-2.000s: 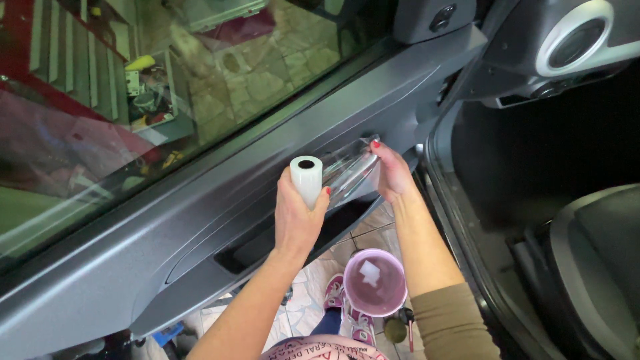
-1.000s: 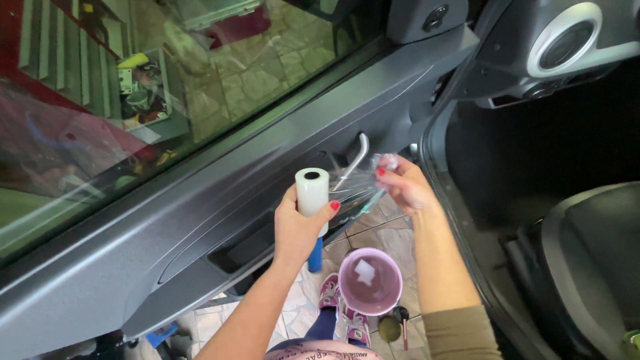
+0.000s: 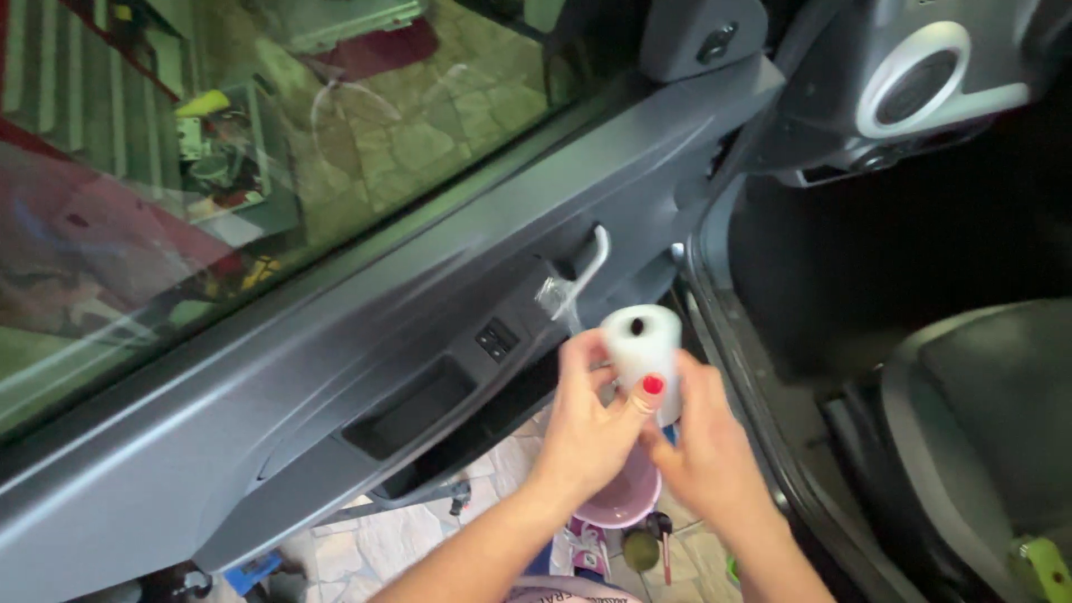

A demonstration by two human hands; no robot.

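A roll of clear plastic film (image 3: 641, 343) stands between both hands, its dark core opening facing up. My left hand (image 3: 590, 410) grips it from the left, the thumb lying across its front. Against its right side my right hand (image 3: 699, 419) curls its fingers. Clear film is bunched around the lower end of the silver door pull handle (image 3: 596, 261), up and left of the roll, and a thin strand runs down toward the roll. The grey car door panel (image 3: 502, 276) spreads behind, with a window switch (image 3: 497, 338) left of the hands.
Below the hands a pink bucket (image 3: 621, 502) stands on the tiled floor, beside a shoe (image 3: 590, 548) and a round dark object (image 3: 641, 550). The door frame and a dark seat (image 3: 988, 419) lie to the right. Through the window glass, a toolbox (image 3: 276, 167) with mixed items shows.
The roll has moved right and down, away from the handle. My right hand has left the stretched film near the handle and come to the roll's side. Film now clings to the handle's lower end.
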